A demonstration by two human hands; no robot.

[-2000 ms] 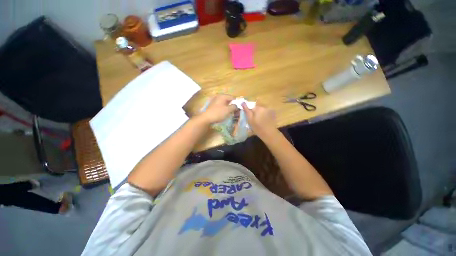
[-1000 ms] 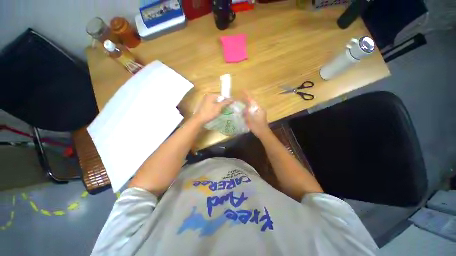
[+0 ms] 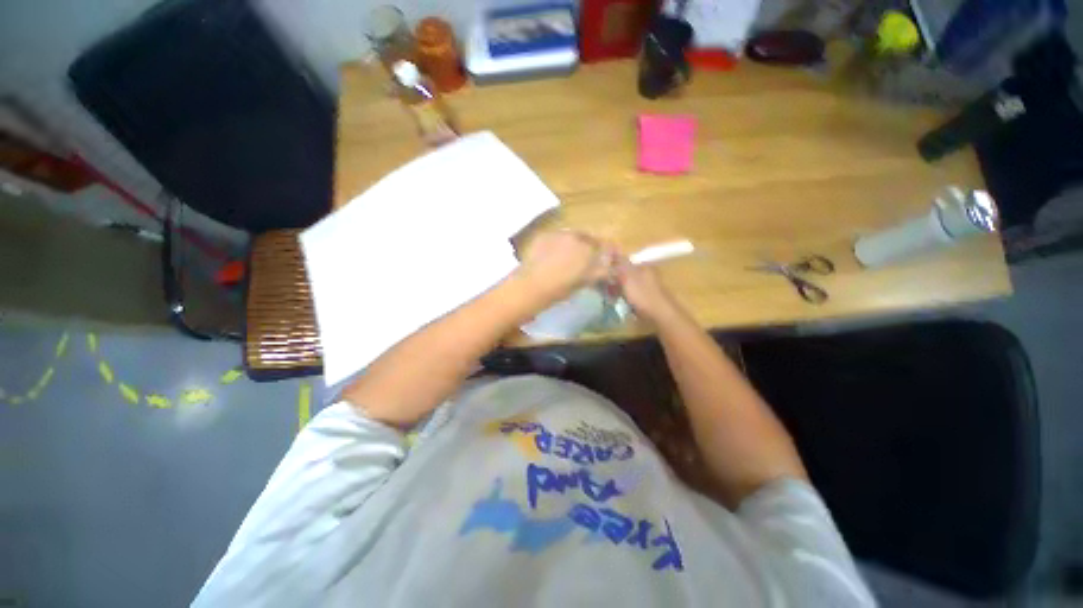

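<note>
My left hand (image 3: 568,259) and my right hand (image 3: 639,287) are close together at the desk's front edge. Both are closed on a translucent plastic bag (image 3: 572,316), bunched between them and hanging below my fingers. The exact grip is small and blurred. A short white strip (image 3: 663,252) lies on the desk just beyond my right hand. A large white foam sheet (image 3: 416,255) lies left of my hands, partly under my left forearm and over the desk's edge. Scissors (image 3: 797,278) with black handles lie on the desk to the right.
A pink square (image 3: 666,144) lies beyond my hands. A white flask (image 3: 920,235) lies at the right. A black mug (image 3: 665,57), jars and a small bottle (image 3: 424,101) stand along the back. Black chairs are at the left (image 3: 214,113) and right (image 3: 891,439).
The view has turned, so the desk appears further right. My hands have come together on the bag. The white strip, upright by my left hand one second ago, now lies beyond my right hand.
</note>
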